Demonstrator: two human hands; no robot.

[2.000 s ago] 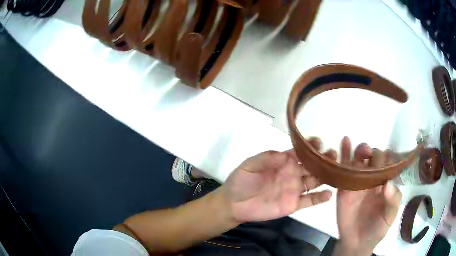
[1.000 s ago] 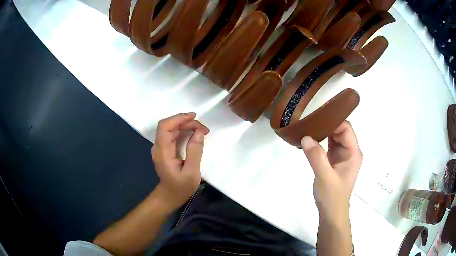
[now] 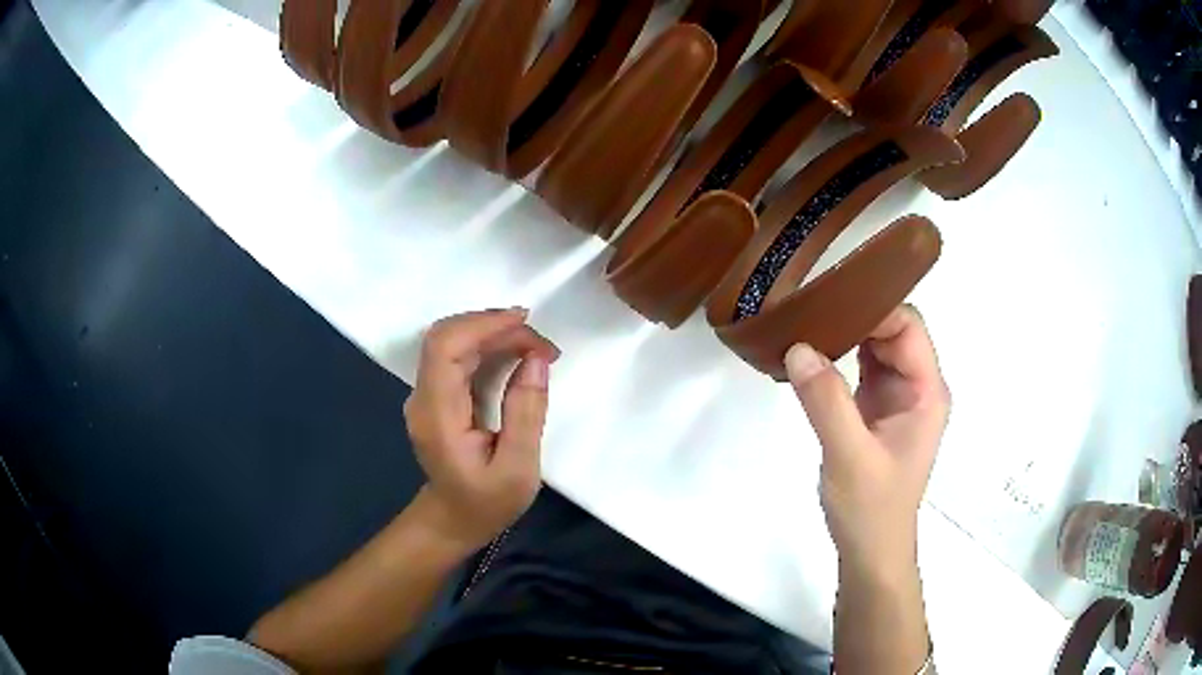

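Note:
A wide brown headband [image 3: 844, 310] with a black speckled strip inside its curve stands at the near end of the headband row. My right hand [image 3: 877, 422] grips its lower outer side between thumb and fingers. My left hand [image 3: 481, 415] is over the table's front edge, to the left of that headband. It holds nothing; its fingers are curled, with a gap between thumb and fingertips. More brown headbands [image 3: 633, 125] stand in overlapping rows behind and to the left.
A glass jar [image 3: 1118, 546] with a whitish label and brown content is at the far right. A small brown curved band [image 3: 1091, 640] lies below it. The white table [image 3: 330, 251] curves along dark flooring [image 3: 158, 396].
My hands moved from holding the headband up over the table to apart; the headband now stands by the row in my right hand. Over the last second it shifted only slightly.

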